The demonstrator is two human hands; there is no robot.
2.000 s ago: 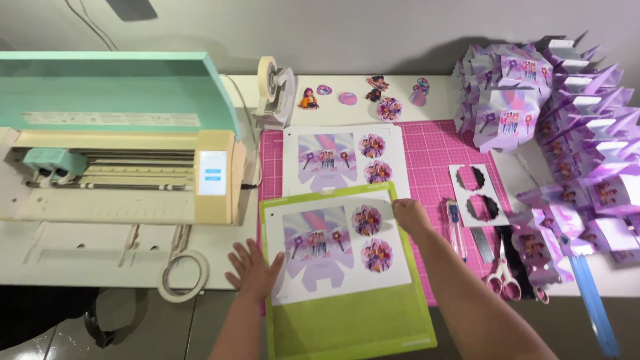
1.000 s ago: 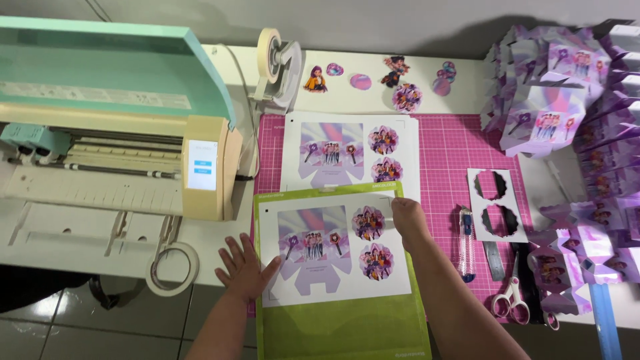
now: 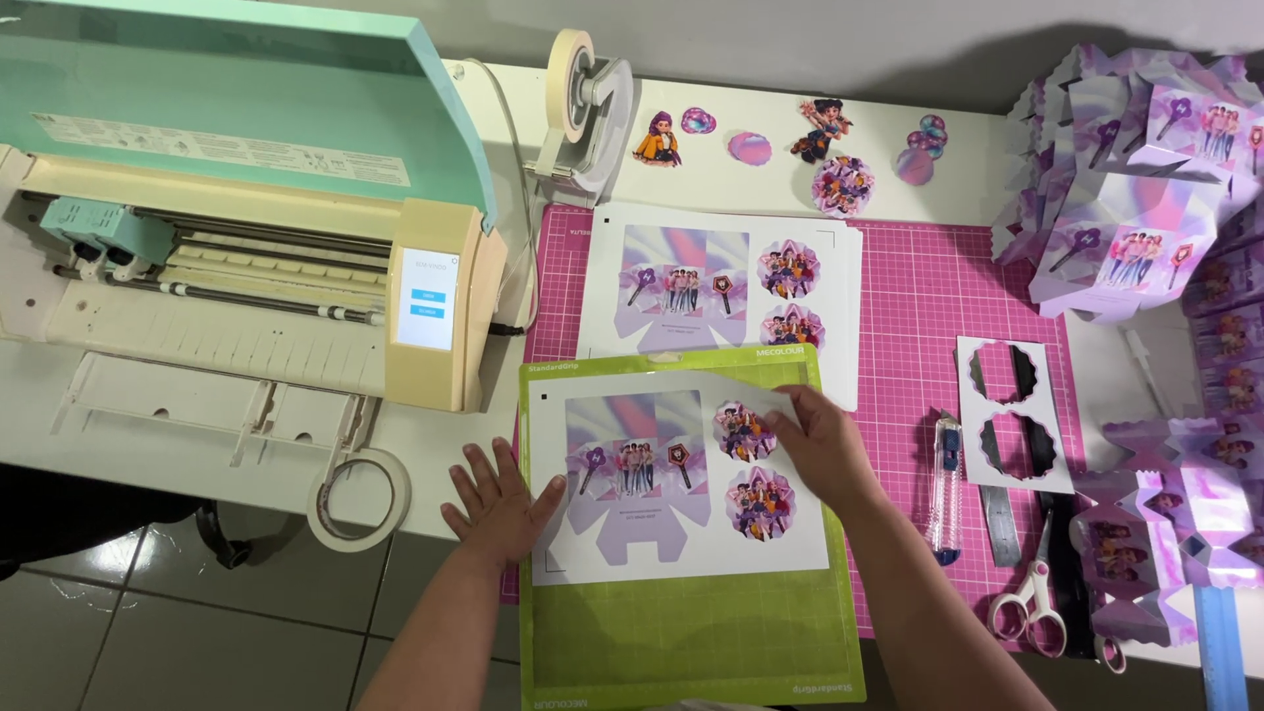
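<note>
A printed paper sheet [image 3: 642, 543] with a box shape and two scalloped circles lies on a green cutting mat [image 3: 691, 642]. My right hand [image 3: 815, 449] pinches the sheet's top right corner, which is lifted and bent. My left hand [image 3: 504, 504] is spread at the mat's left edge, its thumb by the sheet's left edge, holding nothing. Behind the mat, a stack of similar printed sheets [image 3: 602, 286] lies on a pink gridded mat [image 3: 908, 286].
At left stands an open cutting machine [image 3: 444, 326], with a masking tape roll [image 3: 321, 504] before it. A tape dispenser [image 3: 602, 128] is behind. Right are a utility knife [image 3: 946, 484], scissors [image 3: 1032, 602], a cut-out sheet [image 3: 1057, 425], a blue ruler [image 3: 1220, 642] and folded paper boxes [image 3: 1106, 237].
The sheet's top right corner, flatter before, is now lifted and curled in my right hand, which has shifted inward over the sheet. My left hand stays spread at the left edge.
</note>
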